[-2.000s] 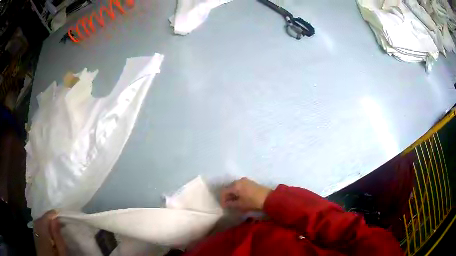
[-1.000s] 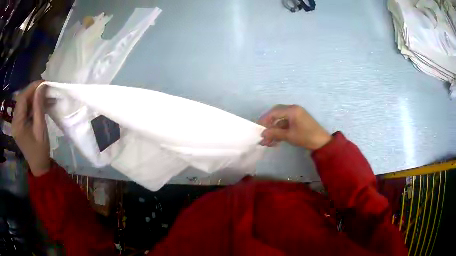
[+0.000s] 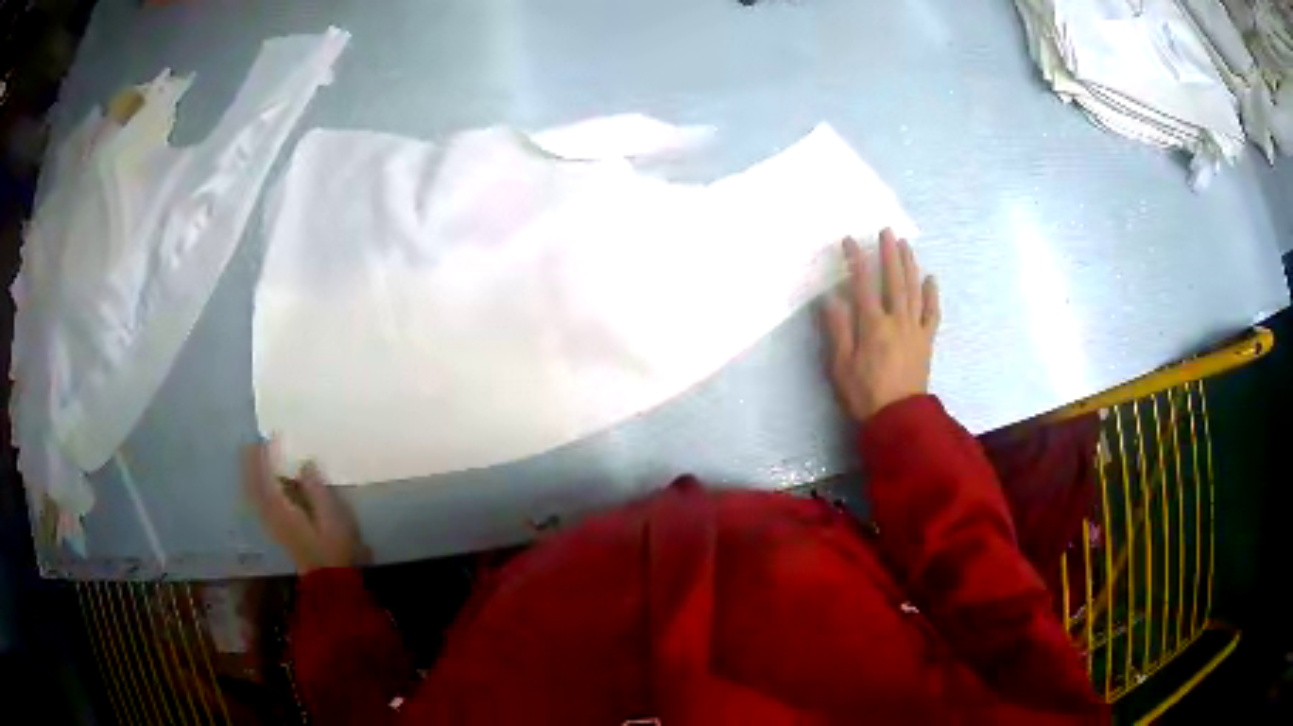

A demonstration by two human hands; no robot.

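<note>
A white garment panel [image 3: 567, 298] lies spread on the grey-blue table [image 3: 709, 440] in front of me, with curved cut-outs along its far edge. A further bit of white cloth shows beyond that edge. My right hand [image 3: 886, 326] rests flat with fingers apart on the panel's right end. My left hand [image 3: 305, 511] is at the panel's near left corner, slightly blurred; whether its fingers grip the edge cannot be told. No dark label shows on the panel's upper face.
A loose bundle of white cut pieces [image 3: 142, 270] lies at the left table edge, with a small tan piece [image 3: 128, 104] at its top. A stack of white cloth [image 3: 1142, 78] is at the far right. Yellow wire racks [image 3: 1156, 511] stand below the near edge.
The panel was held up folded between both hands, its dark label showing; now it lies spread on the table. My right hand has opened onto it, and my left hand has moved right and nearer.
</note>
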